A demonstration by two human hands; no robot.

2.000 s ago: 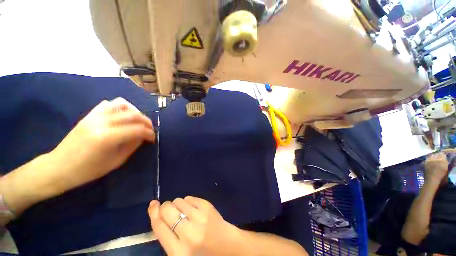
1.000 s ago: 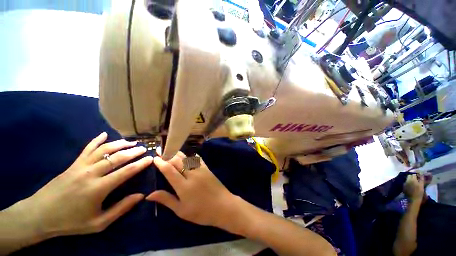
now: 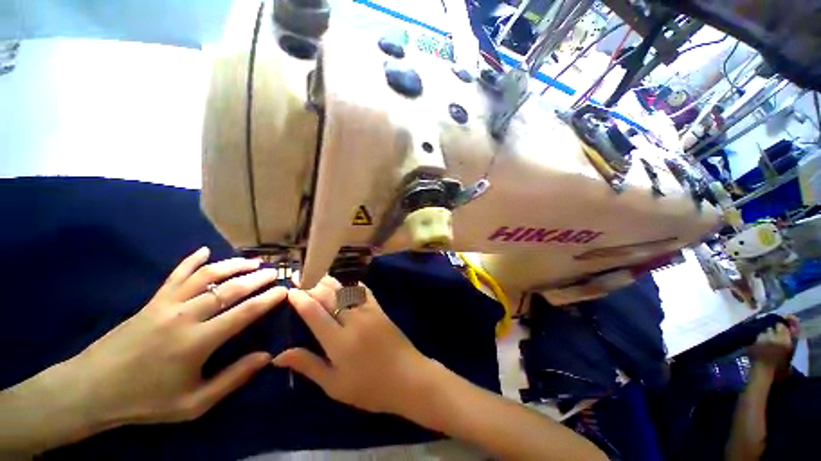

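Observation:
A large dark navy panel [image 3: 99, 234] lies flat under the head of the cream HIKARI sewing machine [image 3: 360, 135]. My left hand [image 3: 189, 338] rests flat on the panel at the left, fingers spread, fingertips beside the needle area. My right hand [image 3: 360, 338] rests on the panel at the right, index fingertip close to the left one and thumbs nearly touching. A short pale line [image 3: 291, 378] runs on the cloth below the thumbs. The presser foot [image 3: 284, 273] is partly hidden by the fingertips and machine head.
Yellow scissor handles [image 3: 489, 293] lie right of the panel by the machine base. A pile of dark cut pieces [image 3: 594, 342] sits further right. Another person's arm [image 3: 752, 405] holds dark cloth at the far right. Another machine [image 3: 756, 241] stands behind.
Since the oldest frame, my left hand has moved to the needle area and my right hand up beside it. The view has shifted, showing more of the machine. Over the last second the hands hardly moved.

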